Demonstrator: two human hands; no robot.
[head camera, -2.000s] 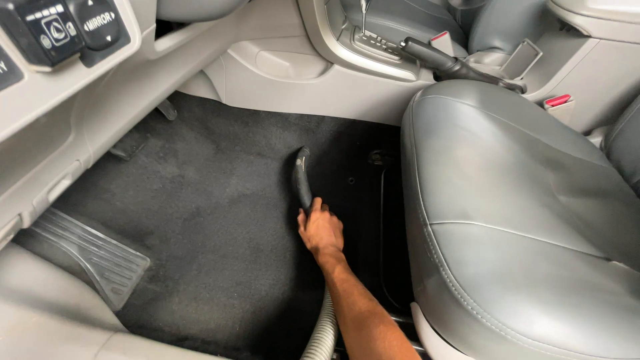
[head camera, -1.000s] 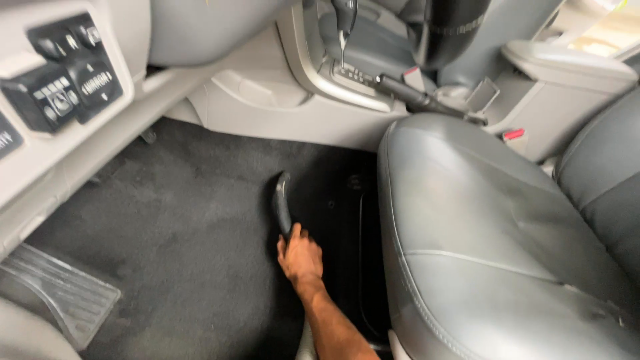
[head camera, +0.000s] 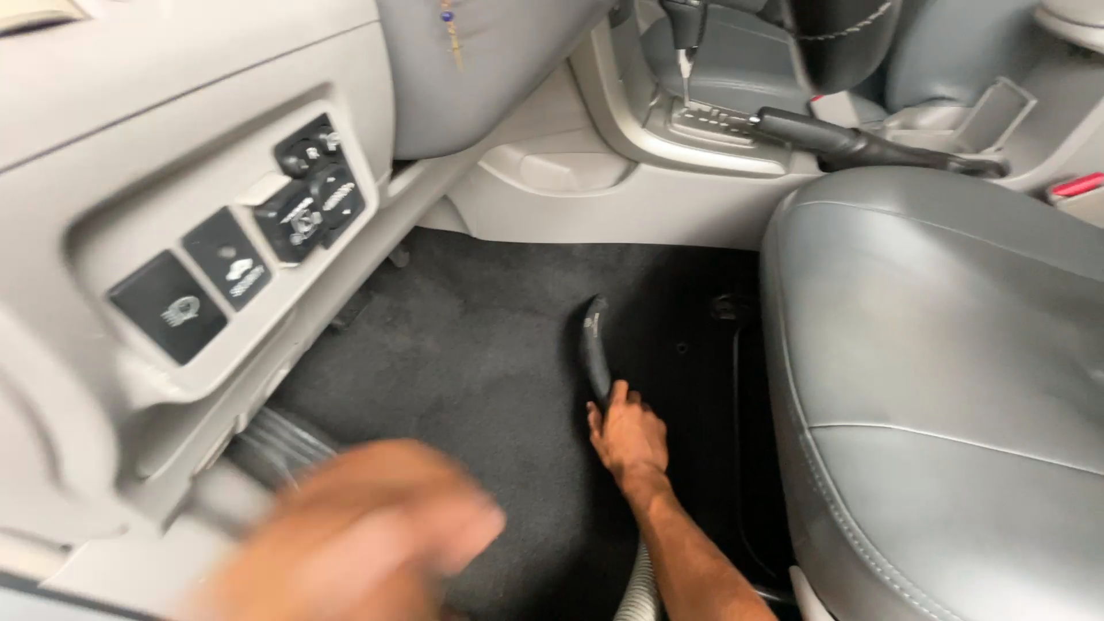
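My right hand (head camera: 631, 431) is closed round the lower part of a black vacuum cleaner wand (head camera: 595, 345), whose curved upper end lies against the dark car floor carpet (head camera: 483, 336). A grey ribbed vacuum hose (head camera: 640, 586) shows beside my right forearm. At the lower left, my left hand (head camera: 388, 517) is raised near the camera and blurred; its fingers look curled, but whether it holds anything is not clear. It hangs in front of the door sill and partly covers a ribbed, clear plastic piece (head camera: 280, 440).
A grey leather seat (head camera: 931, 371) borders the floor on the right. The switch panel (head camera: 233, 241) and lower dashboard stand at the left. Behind are the centre console (head camera: 630, 203), the gear lever (head camera: 686, 34) and the handbrake lever (head camera: 811, 134). Pedals show under the dashboard.
My left hand has come into view at the lower left. My right hand keeps its hold on the wand. The view has shifted, showing more of the switch panel.
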